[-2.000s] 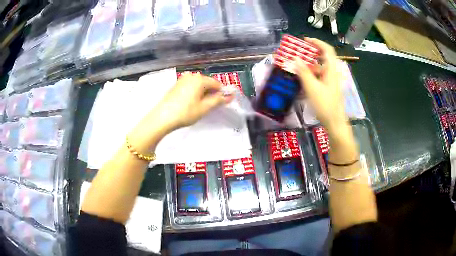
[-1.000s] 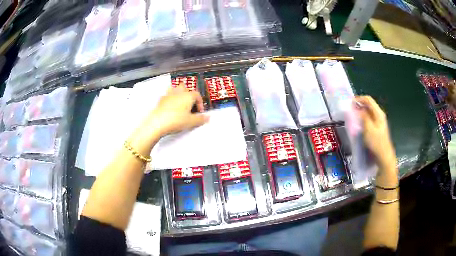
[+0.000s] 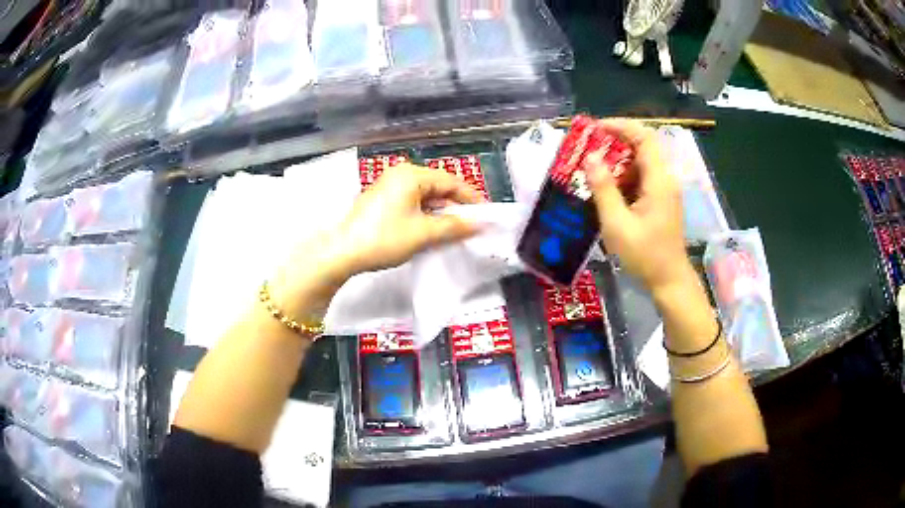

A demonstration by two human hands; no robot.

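My right hand [image 3: 645, 203] holds a bare red-and-black phone [image 3: 571, 213] tilted over the tray, keypad end up. My left hand [image 3: 412, 223] pinches a milky white bag [image 3: 486, 238] beside the phone's lower black end; whether the phone has entered the bag is unclear. A pile of empty bags [image 3: 258, 238] lies under and left of my left hand. The blister tray [image 3: 496, 432] holds bare phones [image 3: 583, 347] in its near row and at far left. A bagged phone [image 3: 746, 298] lies in its near right pocket, others in the far right pockets, partly hidden by my right hand.
Stacked trays of bagged phones [image 3: 342, 50] stand at the far side, and another stack [image 3: 74, 298] is at left. A small fan [image 3: 647, 30] stands at the far side. A wooden strip [image 3: 685, 124] runs behind the tray. Bare phones [image 3: 883, 208] lie at right.
My right hand has left the bagged phone in the near right pocket, moved left and taken a bare phone from the near row. My left hand has lifted a bag from the pile.
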